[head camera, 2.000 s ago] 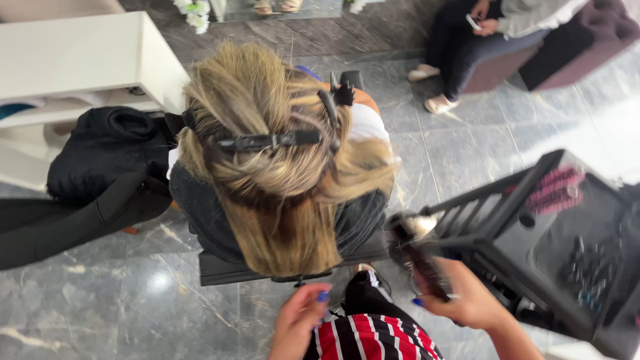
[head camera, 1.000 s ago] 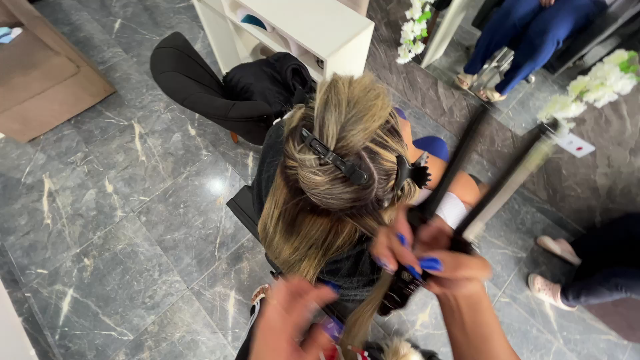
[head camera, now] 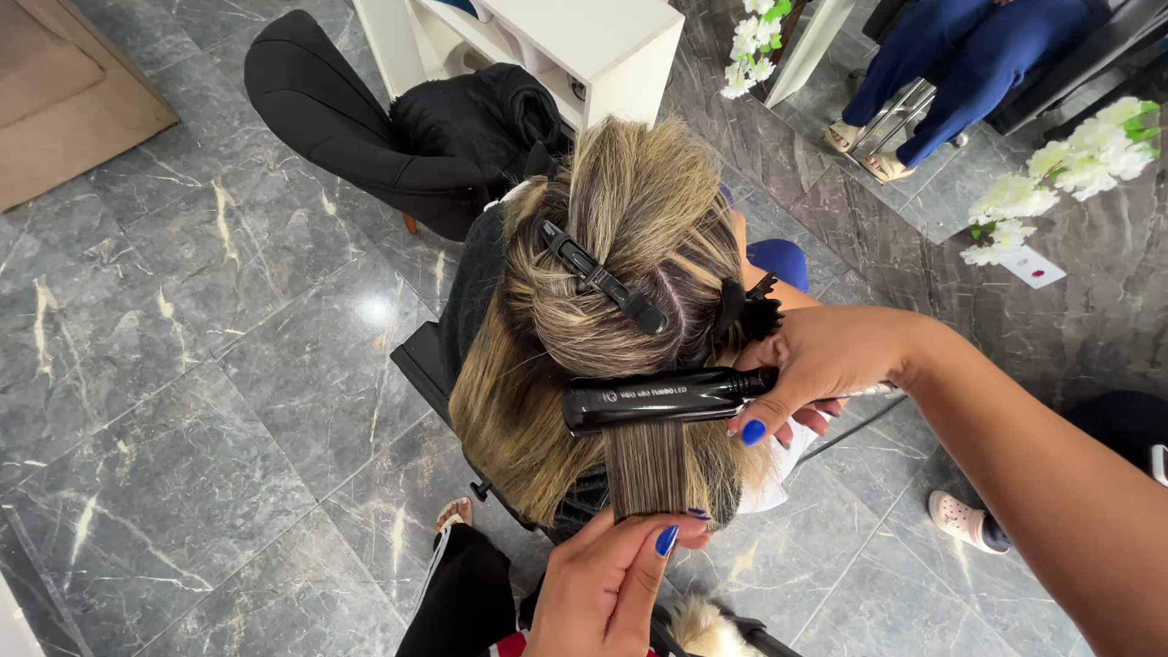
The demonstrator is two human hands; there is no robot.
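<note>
My right hand (head camera: pixel 803 374) grips a glossy black hair straightener (head camera: pixel 671 400), its plates across a flat section of hair close to the seated person's head. Below it, my left hand (head camera: pixel 620 566) pinches the lower part of that straight section (head camera: pixel 646 470) between thumb and fingers. A black sectioning clip (head camera: pixel 602 278) holds the twisted upper hair (head camera: pixel 639 210), and a black claw clip (head camera: pixel 750 308) sits at the right side of the head. Loose blonde-brown hair (head camera: pixel 516 420) hangs to the left of the straightener. The ends of the held section are hidden by my left hand.
A black chair (head camera: pixel 356 137) bearing dark cloth (head camera: pixel 484 123) stands beside a white shelf unit (head camera: pixel 602 41). White flowers (head camera: pixel 1068 173) are near a mirror at upper right. The straightener's cord (head camera: pixel 853 429) runs behind my right wrist. Another person's shoe (head camera: pixel 958 520) is at right.
The straightener was apart in my right hand, its two arms spread; now it lies closed across the hair section near the head. My left hand now pinches that section. The view has shifted.
</note>
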